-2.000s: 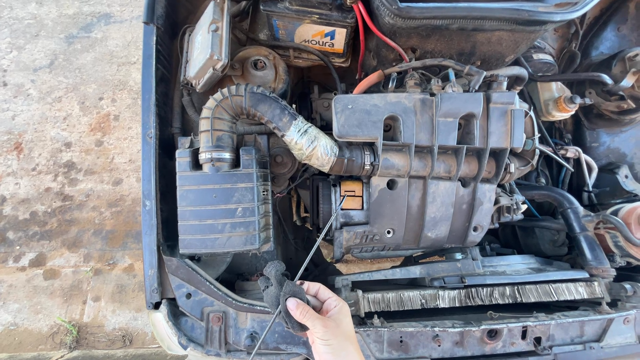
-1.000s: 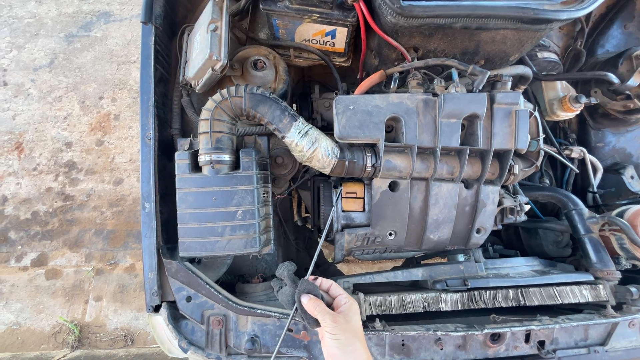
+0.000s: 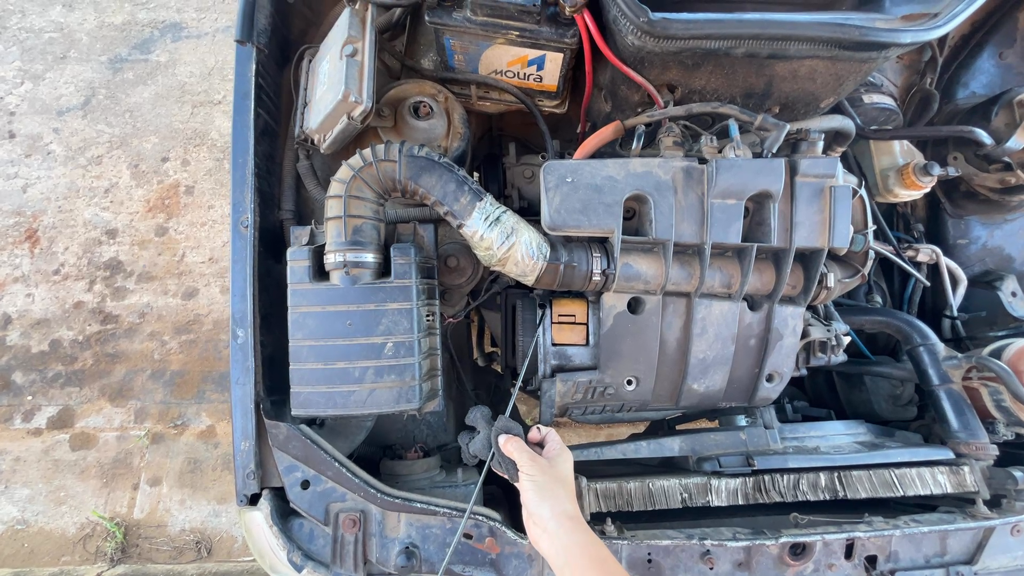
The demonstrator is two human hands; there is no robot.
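Note:
My right hand (image 3: 538, 462) comes in from the bottom of the head view, with a crumpled dark grey rag (image 3: 482, 436) pinched between thumb and fingers. A long thin metal rod (image 3: 522, 372), possibly a dipstick, runs slantwise past the rag; the fingers hide how it is held. Its upper end lies at the left edge of the plastic engine cover (image 3: 680, 344), beside a yellow-orange piece (image 3: 570, 322) in an opening there. Its lower end runs out of the frame. My left hand is out of view.
Left of the hand sit a black air filter box (image 3: 364, 344) and a ribbed intake hose (image 3: 384, 172) wrapped with tape. Behind are a battery (image 3: 504, 60) and red cables (image 3: 616, 60). The radiator (image 3: 776, 488) and front body panel (image 3: 720, 552) lie to the right and below.
My right hand has moved slightly right and up with the rag. The rod's upper end, over the yellow-orange piece two seconds ago, is now just left of it.

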